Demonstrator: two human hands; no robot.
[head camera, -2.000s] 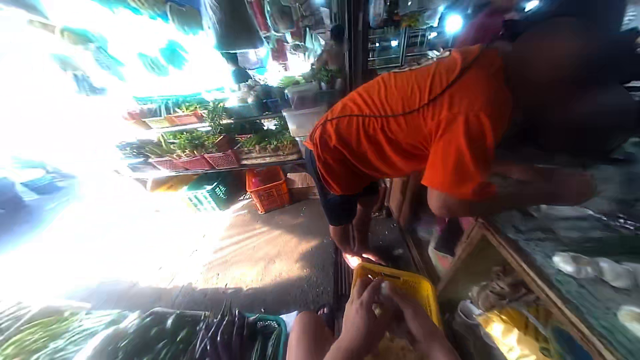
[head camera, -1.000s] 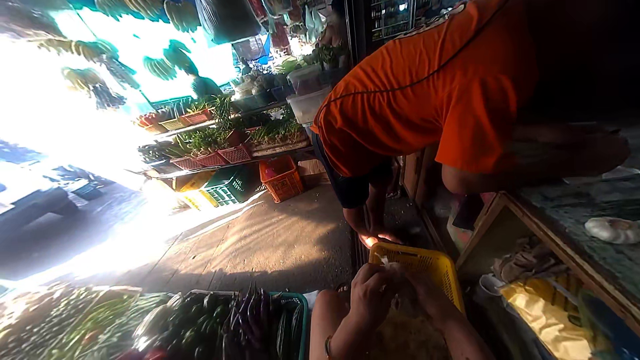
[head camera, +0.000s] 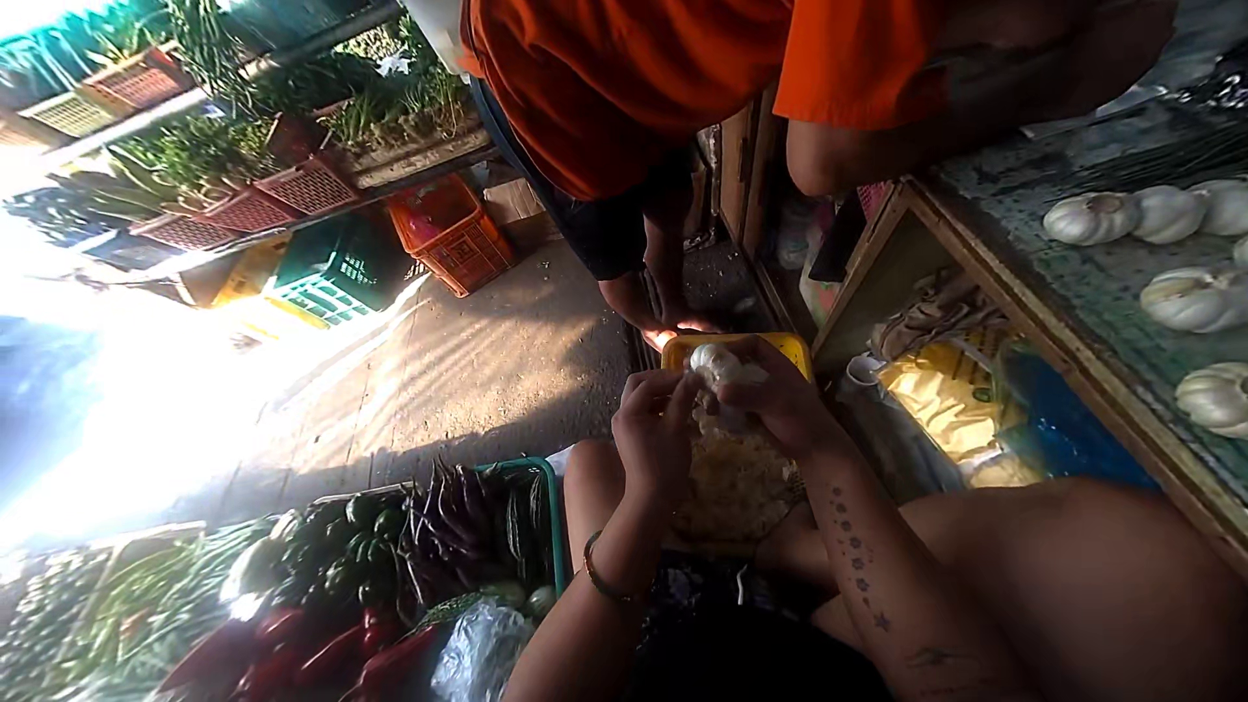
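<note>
Above a yellow plastic basket (head camera: 792, 349), both my hands are around a whitish garlic bulb (head camera: 715, 365). My right hand (head camera: 775, 395) grips the bulb from the right, with loose papery skin by its fingers. The fingers of my left hand (head camera: 658, 424) touch the bulb's left side; whether they grip it or pick at the skin is unclear. Pale garlic skins or cloves (head camera: 731, 487) fill the basket below my hands, between my legs.
A person in an orange shirt (head camera: 624, 88) leans over the wooden counter (head camera: 1033, 185) on the right, which holds several garlic bulbs (head camera: 1197, 297). Eggplants (head camera: 458, 531) and other vegetables lie at lower left. Behind stand an orange crate (head camera: 453, 239) and racks of greens.
The view has tilted down and come closer to my hands. The garlic bulb now shows plainly between my fingers; my hands stay over the yellow basket. The person in orange still leans at the counter.
</note>
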